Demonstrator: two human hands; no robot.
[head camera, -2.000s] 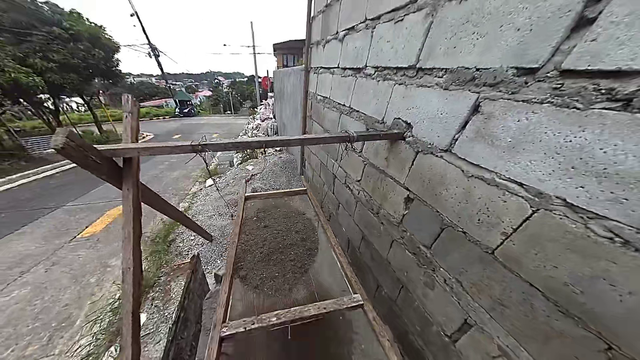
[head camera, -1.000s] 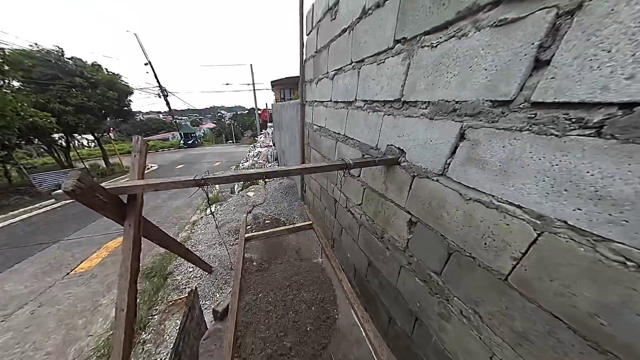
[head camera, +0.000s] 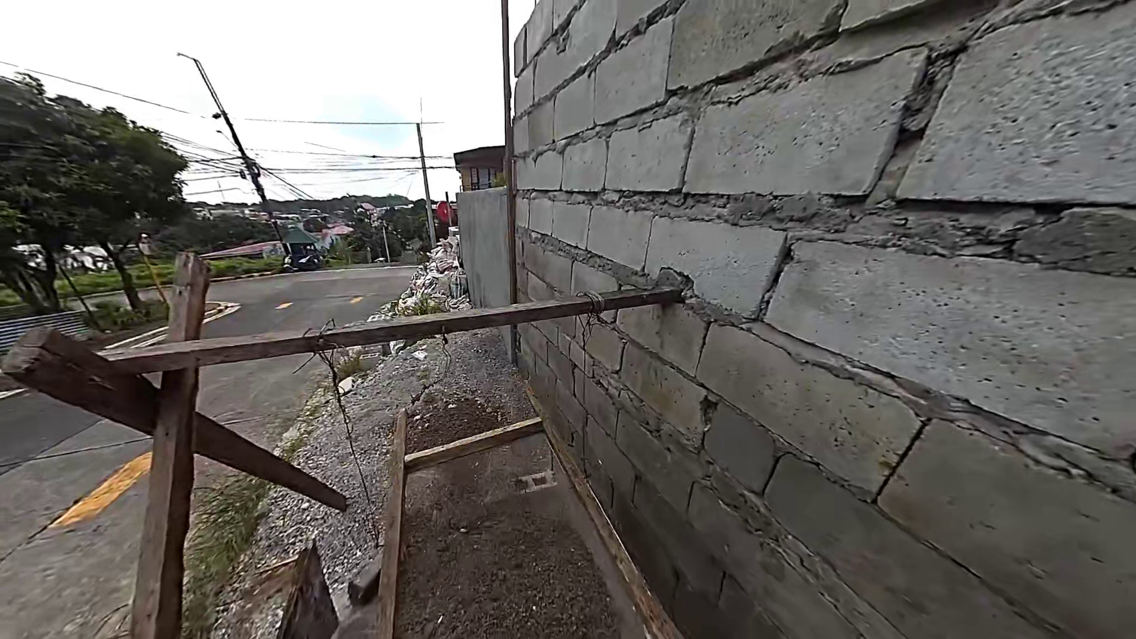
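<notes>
Neither my left hand nor my right hand shows in the head view. Below me lies a wooden-framed screen or tray (head camera: 475, 444) with dark, grainy sand or gravel (head camera: 506, 568) spread inside it; whether its bottom is mesh or solid I cannot tell. A wooden beam (head camera: 426, 331) runs level across the view, its right end set in the concrete block wall (head camera: 825, 382) and its left end at an upright wooden post (head camera: 167, 479). Thin wire (head camera: 342, 417) is tied around the beam and hangs down from it.
A slanting timber (head camera: 222, 444) crosses the post at left. Rough gravel (head camera: 444, 364) covers the ground between wall and road (head camera: 80, 497). A broken board end (head camera: 308, 595) stands low beside the frame. Filled sacks (head camera: 444, 275) are heaped farther along the wall.
The view has shifted over the frame: its far crosspiece shows lower down than two seconds ago, and the near crosspiece seen then is out of view. No hand appears in any frame.
</notes>
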